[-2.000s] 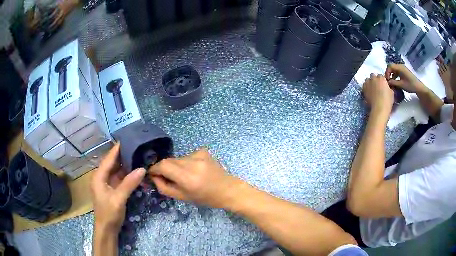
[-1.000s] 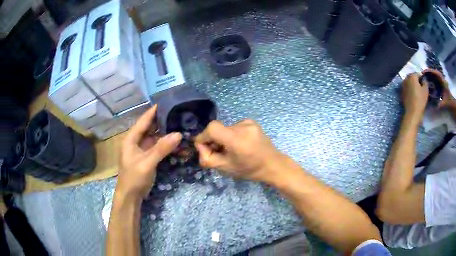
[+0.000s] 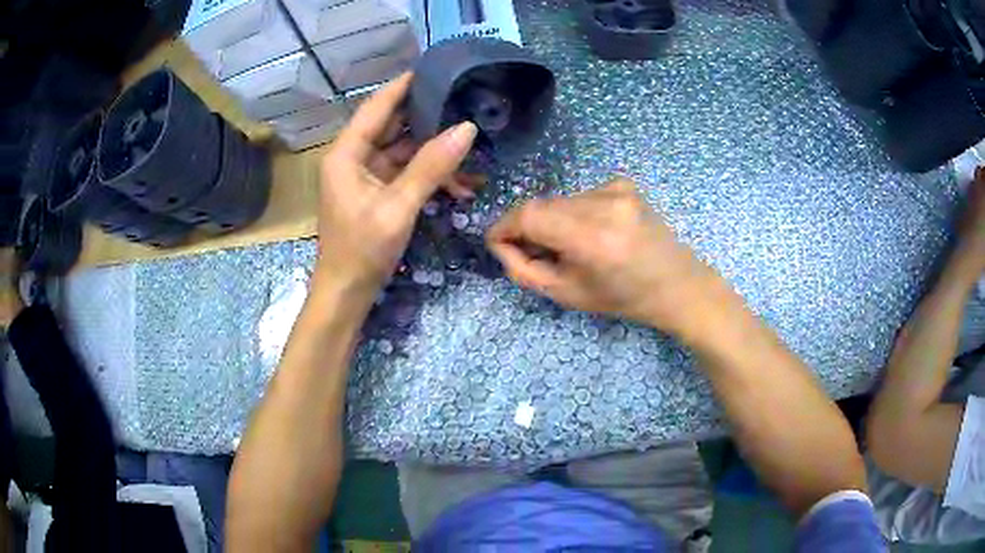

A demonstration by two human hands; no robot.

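Observation:
My left hand (image 3: 383, 194) holds a dark grey plastic housing (image 3: 437, 81) tilted, with its open end facing right and towards me. The thumb is on the near rim and a round hub shows inside. My right hand (image 3: 589, 248) is below and right of the housing, apart from it, with thumb and forefinger pinched together. Whether something small is between the fingertips cannot be told. A pile of small dark inserts with pale dots (image 3: 432, 259) lies on the bubble wrap between my hands, partly hidden by my left hand.
White product boxes (image 3: 335, 54) stand at the upper left on tan cardboard (image 3: 292, 194). Nested housing stacks (image 3: 162, 140) stand left, more (image 3: 918, 86) at the upper right. One housing (image 3: 632, 27) stands beyond. A white scrap (image 3: 525, 414) lies near the bench edge. Neighbours' arms show at both sides.
The view has tilted down and shifted left. My right hand has moved away from the housing opening, down and right beside the pile. My left hand still holds the housing.

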